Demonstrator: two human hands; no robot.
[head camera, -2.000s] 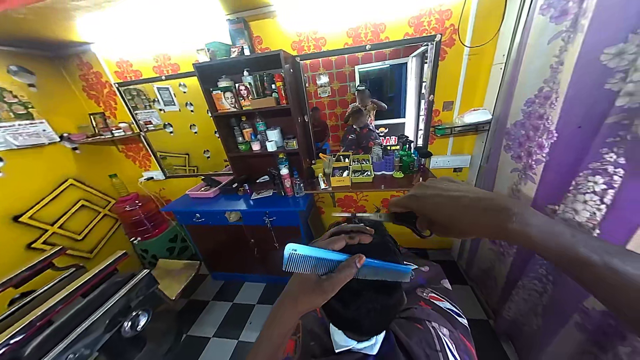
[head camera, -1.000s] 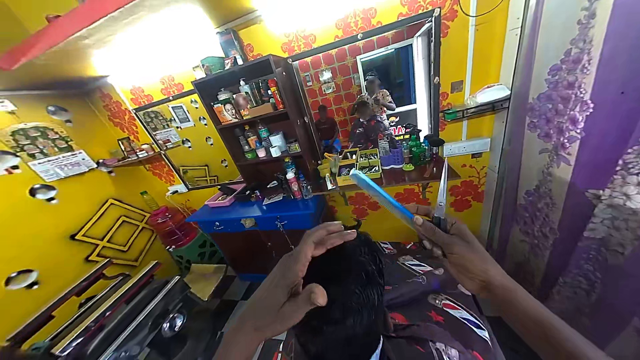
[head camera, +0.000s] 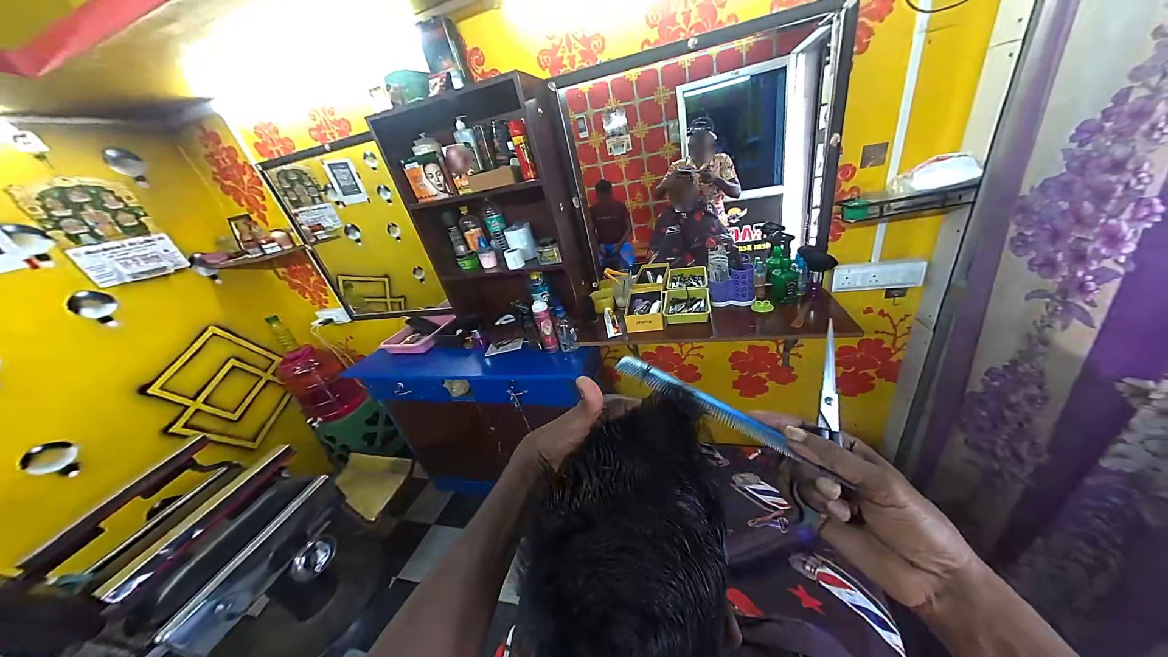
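Note:
A seated person's head of short black hair (head camera: 630, 529) fills the lower middle, above a dark barber's cape (head camera: 803, 584) with a printed pattern. My right hand (head camera: 876, 520) holds a blue comb (head camera: 721, 411) and a pair of metal scissors (head camera: 829, 388). The comb slants up to the left, its teeth at the front hair; the scissors point upward with their blades together. My left hand (head camera: 570, 424) lies against the left front of the head, thumb raised, its fingers partly hidden behind the hair. Whether it grips any hair cannot be told.
Ahead stand a blue-topped cabinet (head camera: 456, 367) and a dark shelf unit (head camera: 474, 196) with bottles. A counter (head camera: 730, 326) under the mirror (head camera: 630, 100) bears yellow trays (head camera: 686, 307) of tools and spray bottles. A chair with metal armrests (head camera: 246, 557) is at lower left, a floral curtain (head camera: 1077, 274) at right.
The comb was in my left hand two seconds ago and is now in my right, beside the scissors. My left hand, raised with spread fingers one second ago, now rests at the front hair.

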